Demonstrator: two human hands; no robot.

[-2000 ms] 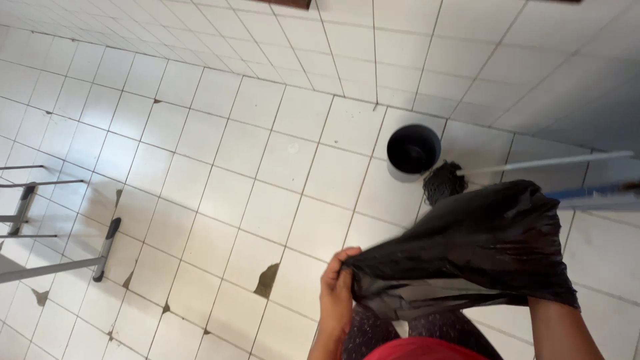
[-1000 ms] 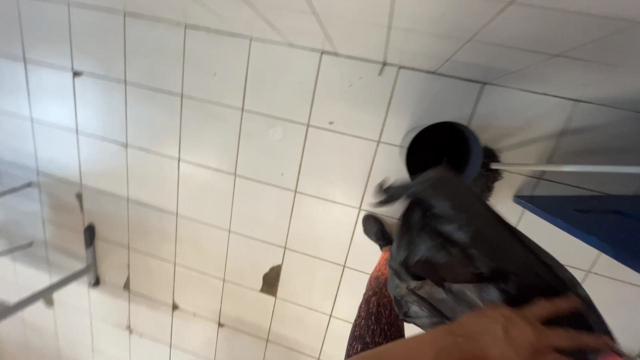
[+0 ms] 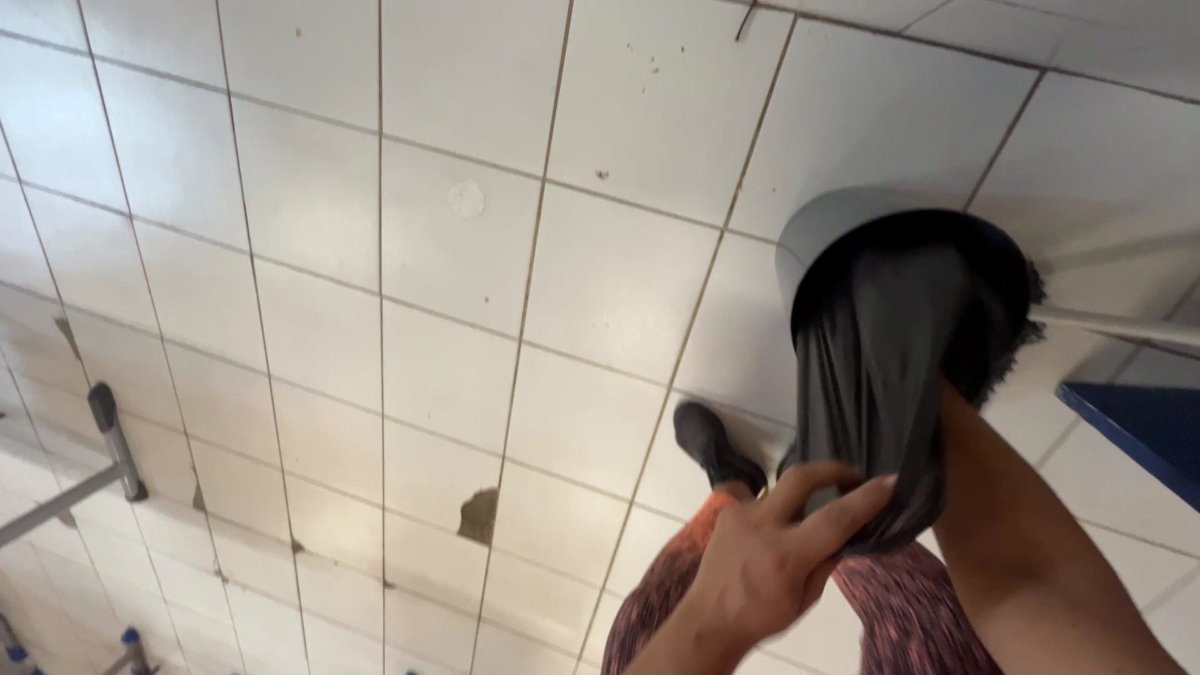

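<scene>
A black plastic bag [image 3: 872, 375] hangs partly inside a dark round bucket [image 3: 825, 234], its near end spilling out over the rim toward me. My left hand [image 3: 787, 544] grips the near edge of the bag between thumb and fingers, just above my legs. From the right, my right forearm reaches down to the bag and the bucket's mouth; the right hand itself is hidden by the bag and the dark inside, so what it holds does not show.
A pale pole [image 3: 1116, 323] with a dark bristly head lies against the bucket's right side. The corner of a blue panel [image 3: 1144, 422] juts in at the right. A grey metal leg with a black foot [image 3: 117, 441] stands on white floor tiles at left. My shoe [image 3: 703, 431] is beside the bucket.
The bag, earlier stretched between my hands outside the bucket, now goes partly into it. My right arm has moved down toward the bucket. The view has moved nearer to the bucket.
</scene>
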